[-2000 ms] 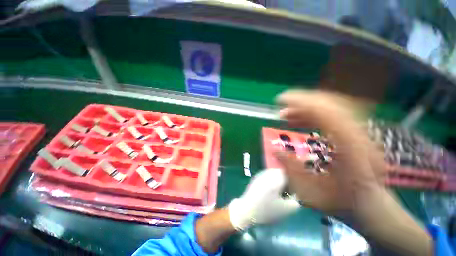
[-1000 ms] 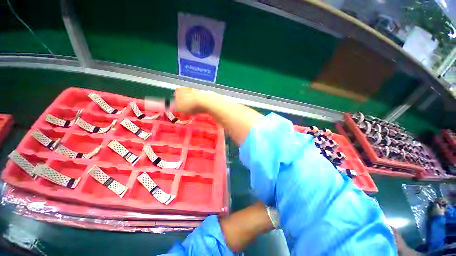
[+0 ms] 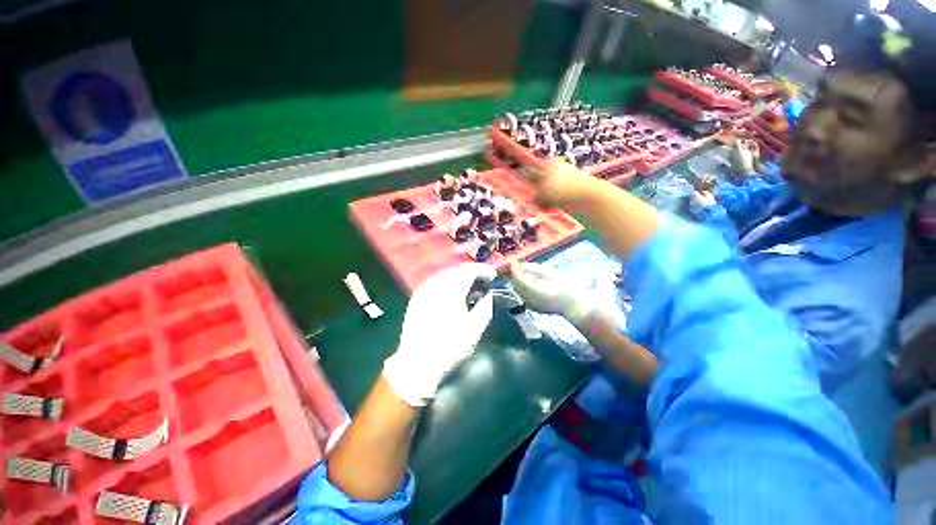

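Observation:
My left hand (image 3: 441, 330), in a white glove, is closed on a small dark thing with a thin white edge, likely a watch; the fingers hide most of it. A second gloved hand (image 3: 554, 289) meets it from the right, beside a short black-and-white strap piece (image 3: 527, 325); its owner is unclear. A bare hand (image 3: 564, 187) on a long blue sleeve, apparently my right, reaches over the middle red tray's (image 3: 400, 246) far right corner; its fingers are blurred. That tray holds strapped watches (image 3: 482, 220) and two dark watches at its left.
A loose strap (image 3: 362, 295) lies on the green bench (image 3: 339, 231). A red strap tray (image 3: 231, 354) stands at lower left. Trays of ringed watches (image 3: 575, 135) stand behind. A clear bag (image 3: 585, 333) lies under the hands. A coworker (image 3: 831, 256) sits close at right.
The view has swung right. The bare hand has left the strap tray and is now at the watch trays. My left glove, hidden a second ago, is in sight again.

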